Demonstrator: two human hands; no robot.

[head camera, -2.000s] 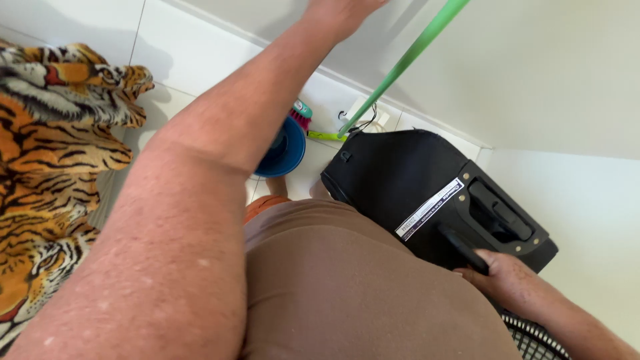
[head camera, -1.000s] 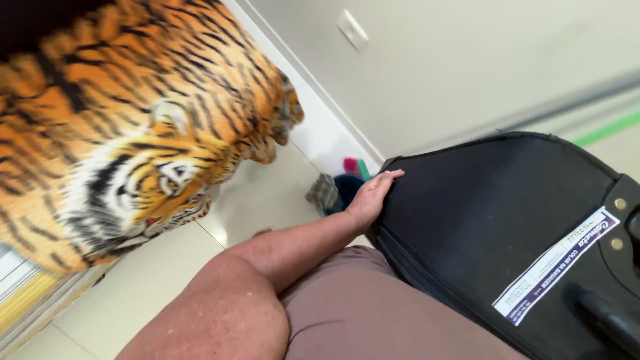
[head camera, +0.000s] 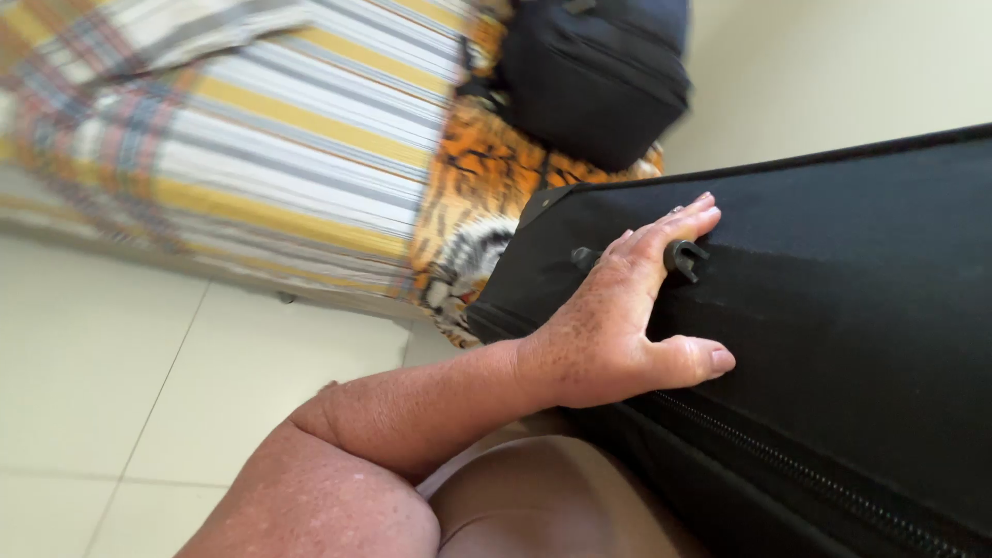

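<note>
A large black fabric suitcase (head camera: 837,310) fills the right side, close against my body, with a zipper (head camera: 783,457) running along its near edge. My left hand (head camera: 620,318) lies flat on its side, fingers stretched forward and thumb apart, holding nothing. Beside the fingers, a small dark plastic fitting (head camera: 686,261) stands out from the fabric, and a second one (head camera: 585,258) is partly behind the hand. My right hand is out of view.
Left of the suitcase is a bed with a striped cover (head camera: 310,124) and a plaid cloth (head camera: 116,116). A tiger-print blanket (head camera: 484,155) lies at the bed's end, with a dark bag (head camera: 597,77) on it. Pale floor tiles (head camera: 77,333) show at lower left.
The view has swung far round, from the wall corner to the bed. My left hand, on the suitcase's edge one second ago, now rests on its side. My right hand, earlier at the handle, is out of view.
</note>
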